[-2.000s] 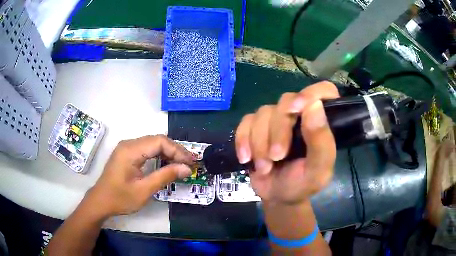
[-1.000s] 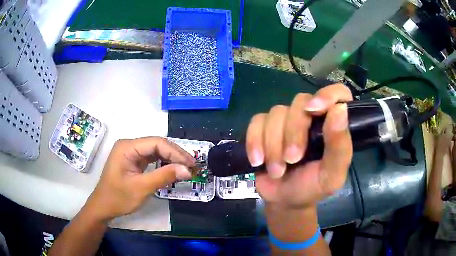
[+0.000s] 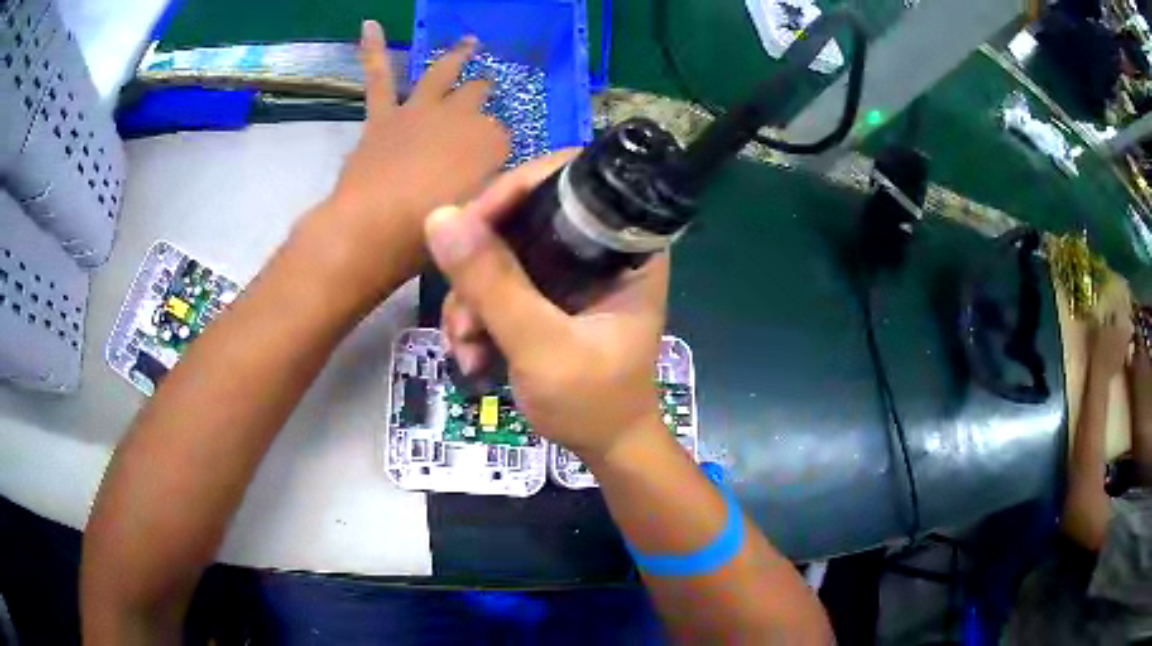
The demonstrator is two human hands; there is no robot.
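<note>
My left hand (image 3: 423, 158) is over the near left part of the blue screw bin (image 3: 569, 76), fingers apart, some fingertips at the small silver screws (image 3: 521, 107); its palm side is hidden. My right hand (image 3: 569, 347) is shut on the black electric screwdriver (image 3: 569, 234), which is tilted steeply with its rear end up. Its tip is hidden behind the hand, above the left white housing (image 3: 411, 467). This housing holds a green circuit board (image 3: 490, 414). A second housing (image 3: 678, 366) stands right beside it, partly covered by my right hand.
Another housing with a board (image 3: 171, 309) lies on the pale sheet (image 3: 366, 530) at left, partly behind my left forearm. Grey perforated stacks (image 3: 51, 252) stand at far left. The screwdriver cable (image 3: 859, 88) loops near the metal post (image 3: 935, 51). A black strap (image 3: 1011, 322) and another person's arm (image 3: 1097, 404) are at right.
My left hand has left the left housing and moved up to the screw bin. My right hand has moved left and turned the screwdriver from nearly level to steep. The view has shifted slightly.
</note>
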